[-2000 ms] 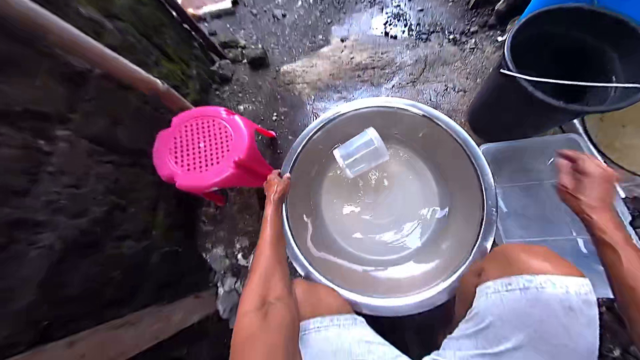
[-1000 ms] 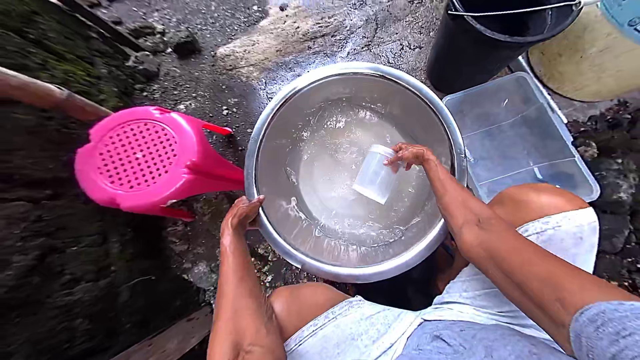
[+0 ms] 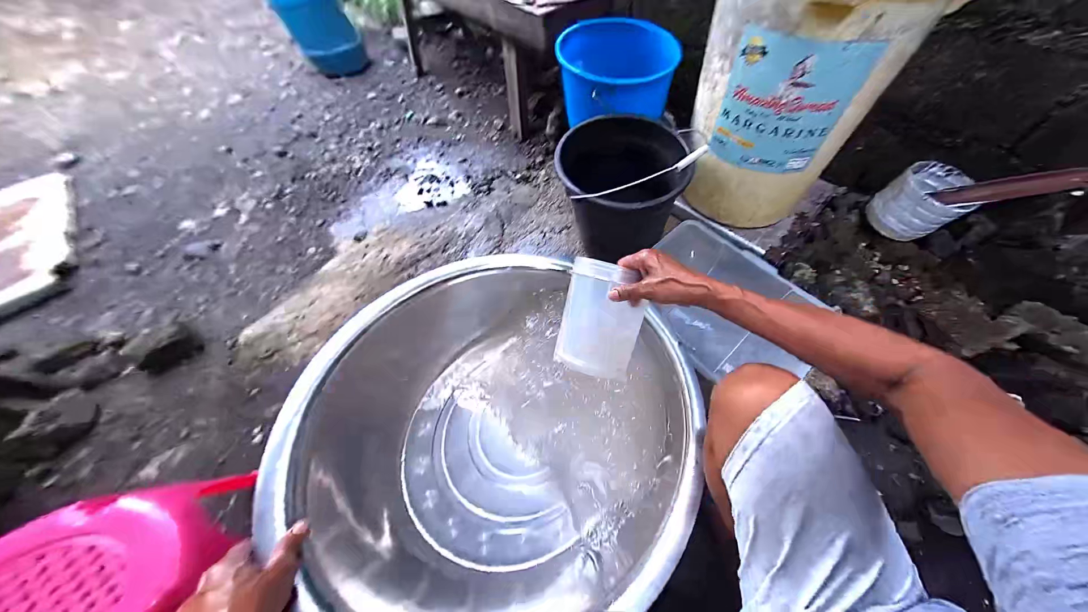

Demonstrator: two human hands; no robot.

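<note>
A large round metal basin (image 3: pixel 357 399) stands in front of me, with shallow cloudy water (image 3: pixel 620 459) gathered toward its right side. My left hand (image 3: pixel 251 574) grips the basin's rim at the lower left, thumb over the edge. In my right hand (image 3: pixel 667 279) is a translucent plastic container (image 3: pixel 599 323), held by its upper edge over the right far part of the basin. The container is slightly tilted, and its lower end is over the water. Part of the basin's near side is cut off by the frame.
A pink plastic stool (image 3: pixel 110 544) is at lower left. Beyond the basin are a black bucket (image 3: pixel 620 221), a blue bucket (image 3: pixel 619 76) and a tall margarine-labelled tub (image 3: pixel 731 136). A clear plastic lid or tray (image 3: pixel 731 297) lies right of the basin; a metal can (image 3: pixel 914 204) is farther right.
My right hand, empty two seconds ago, took hold of the container, and has moved with it toward the basin's far right rim. The water has shifted to the right. The view has swung up.
</note>
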